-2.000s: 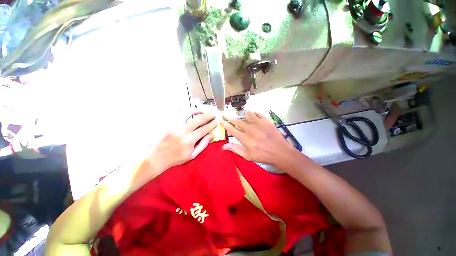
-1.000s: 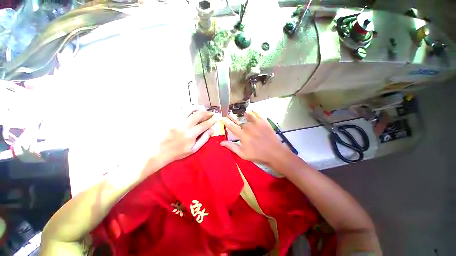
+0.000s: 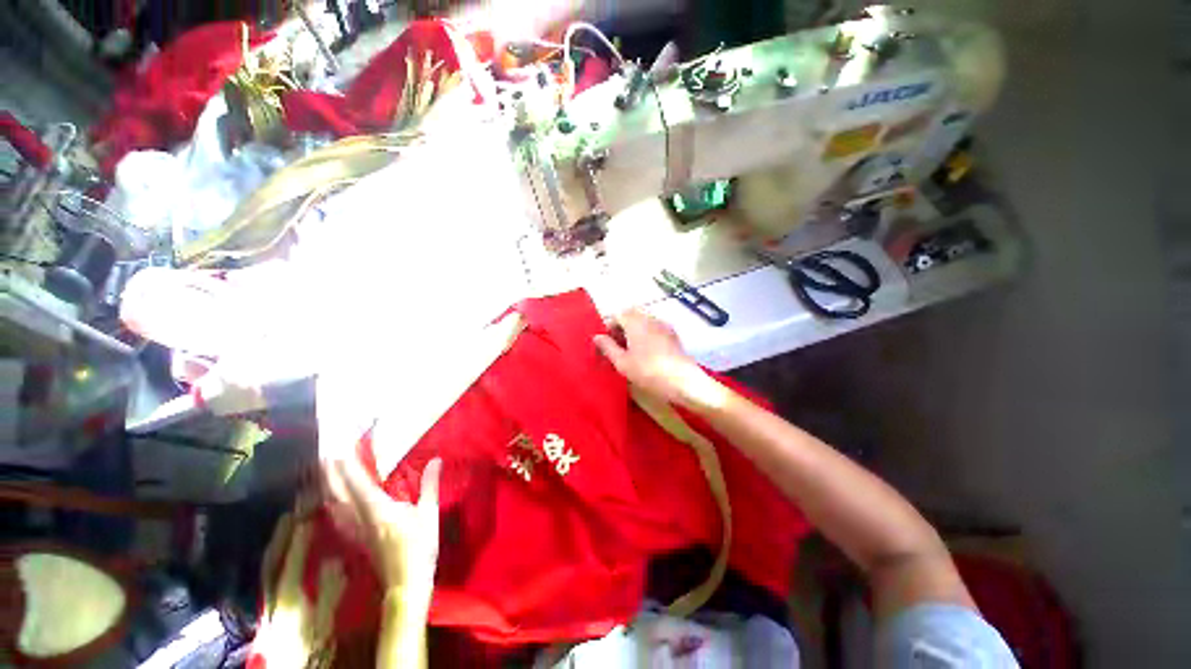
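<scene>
The red fabric piece with gold lettering spreads from the machine table over my lap. A pale strip runs along its upper left edge. A yellow-gold strip hangs in a curve down its right side. My left hand is low at the cloth's left edge, thumb and fingers apart, partly blurred. My right hand has thumb and fingers at the cloth's upper right edge, gripping it. The sewing machine head stands beyond; its needle area is washed out by glare.
Thread snips and black-handled scissors lie on the table right of my right hand. A small parts tray is at the right end. Spare gold strips and red cloth lie upper left. A chair is lower left.
My left hand has moved from the needle area down and left. My right hand has moved slightly down, off the needle area. The cloth is spread wider, and the view has shifted and shows more surroundings.
</scene>
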